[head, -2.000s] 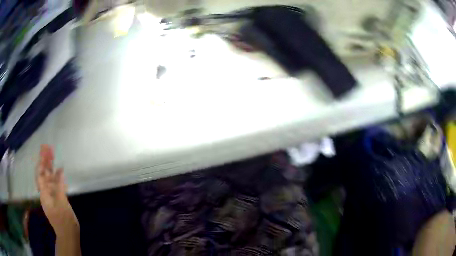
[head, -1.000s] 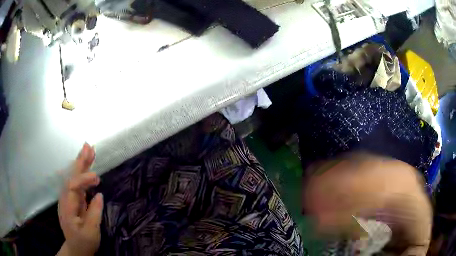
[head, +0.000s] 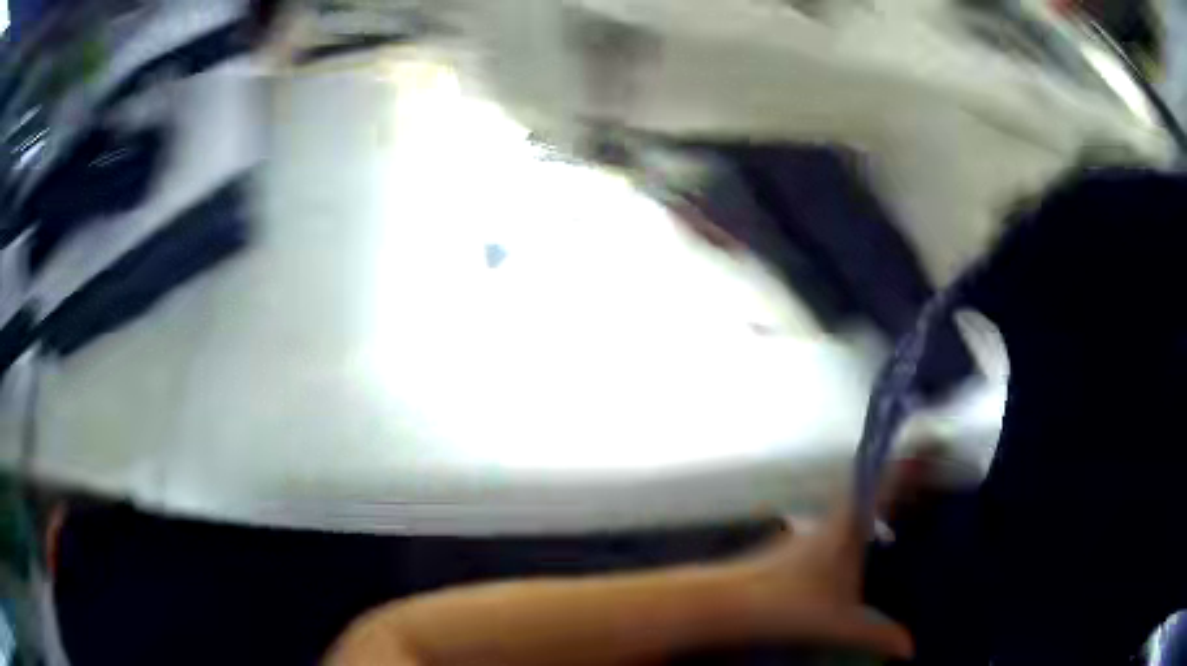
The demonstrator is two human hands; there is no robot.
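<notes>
The picture is badly blurred. A large dark cloth (head: 1080,390) hangs at the right, with a paler blue-grey edge on its left. My left hand (head: 833,572) reaches across from the lower left and grips this edge low down; its fingers are partly hidden by the cloth. A small reddish-brown patch shows beside the edge, and I cannot tell what it is. I cannot make out my right hand.
The white table (head: 313,429) spans the middle, brightly lit. Folded dark strips (head: 833,234) lie at its back right. Dark cloth pieces (head: 150,273) lie at the left. The pale machine body (head: 781,65) stands behind.
The view has swung back left from the scrap bin to the table. The large dark cloth has come up at the right, and my left hand has moved right and taken its edge.
</notes>
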